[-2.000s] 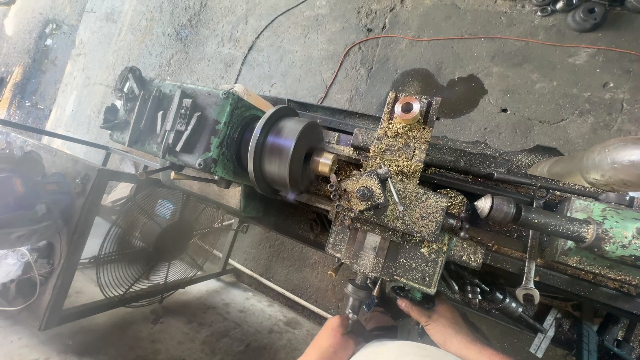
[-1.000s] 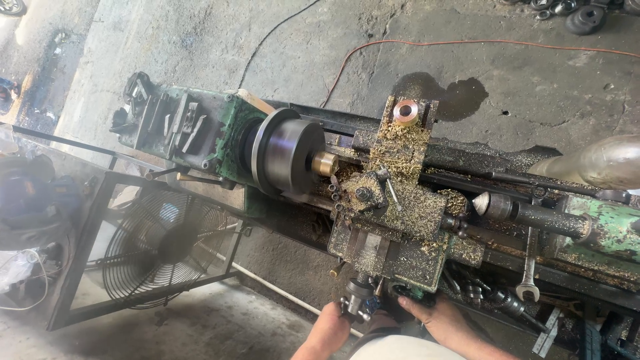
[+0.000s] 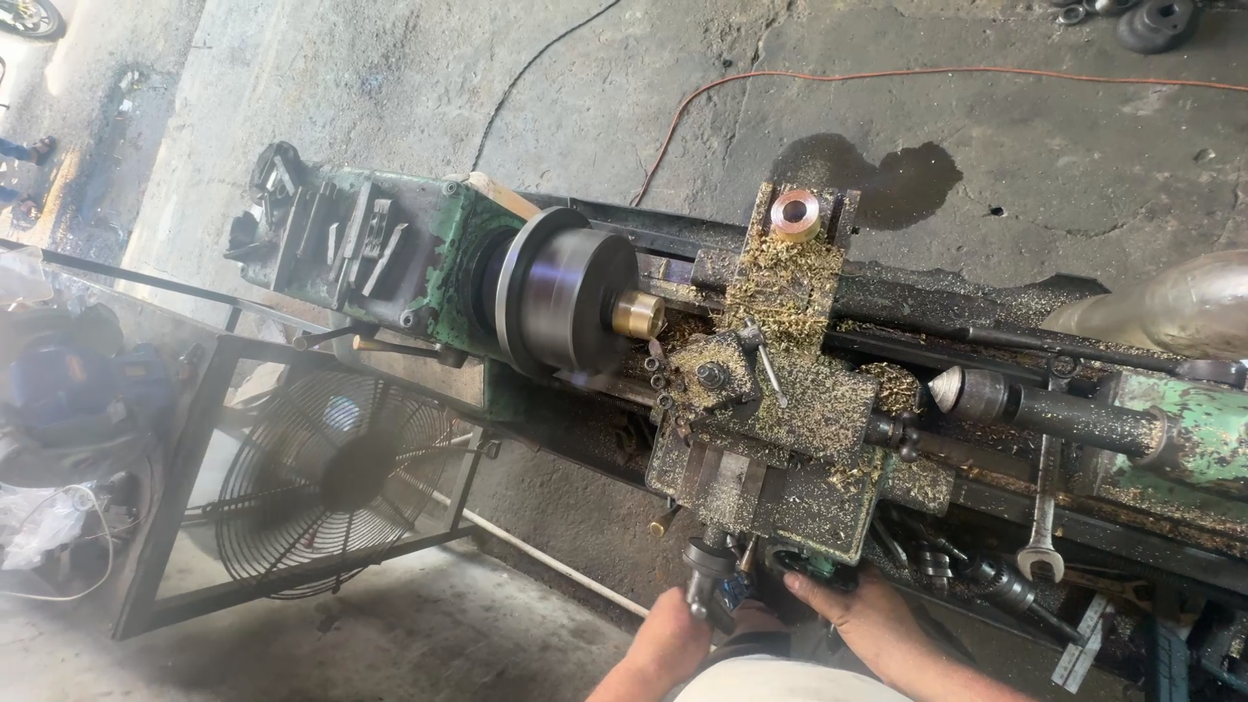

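Observation:
My left hand (image 3: pixel 673 629) is at the cross-slide handle (image 3: pixel 710 585) at the front of a metal lathe, its fingers partly hidden. My right hand (image 3: pixel 858 609) lies against the carriage's front, thumb up, by a dark green handwheel (image 3: pixel 809 561); its fingers are mostly out of sight. The lathe chuck (image 3: pixel 565 292) looks blurred, with a brass workpiece (image 3: pixel 639 315) sticking out of it. Close to the workpiece's end is the tool post (image 3: pixel 712 375), clamped on the carriage amid brass chips (image 3: pixel 780 283). A bored, copper-coloured ring (image 3: pixel 796 215) rests on the slide's far end.
The tailstock with its pointed centre (image 3: pixel 960 392) stands at the right. An open-ended wrench (image 3: pixel 1041 556) and a drill chuck (image 3: pixel 994 580) lie near the front edge. A large caged fan (image 3: pixel 341 478) is at the lower left. An orange cable (image 3: pixel 877 76) crosses the concrete floor.
My left hand has shifted slightly at the cross-slide handle, whose position has changed. My right hand stays at the front of the carriage.

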